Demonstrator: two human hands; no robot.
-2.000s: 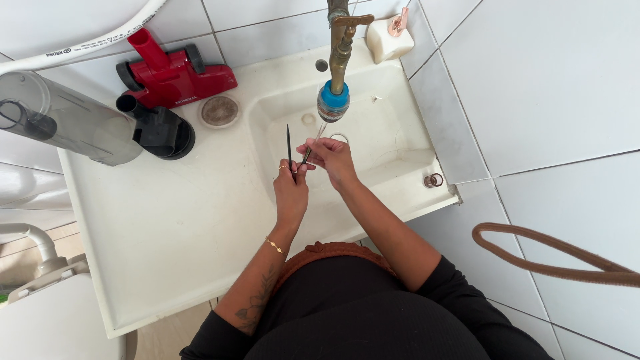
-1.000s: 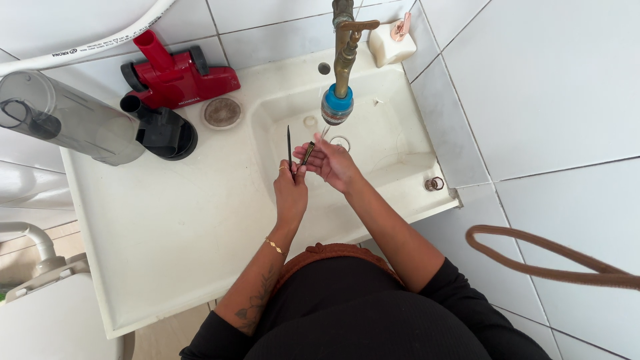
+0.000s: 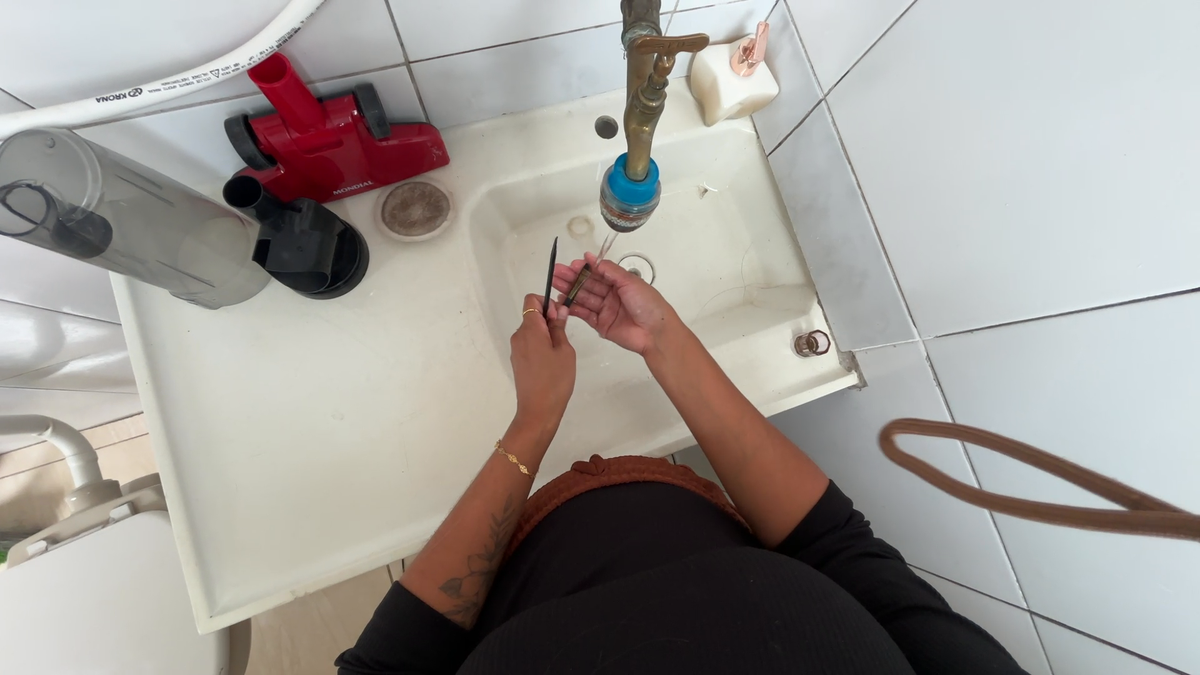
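Observation:
Over the sink basin, my left hand is closed around a slim black pointed stick that points up. Its fingertips also pinch the lower end of a small dark narrow piece. My right hand is palm up with its fingers spread behind that piece; whether it bears any of its weight, I cannot tell. A thin stream of water falls from the blue-collared filter on the brass tap to the right fingertips.
A red vacuum cleaner head, a black plastic part, a clear grey canister and a round dish stand at the left. A soap dispenser is in the back right corner. A small brownish glass cup lies on the right rim.
Two seconds ago my right fingers were bent at the dark piece; they have opened out into a flat, upturned palm. My left hand has stayed nearly still with the black stick.

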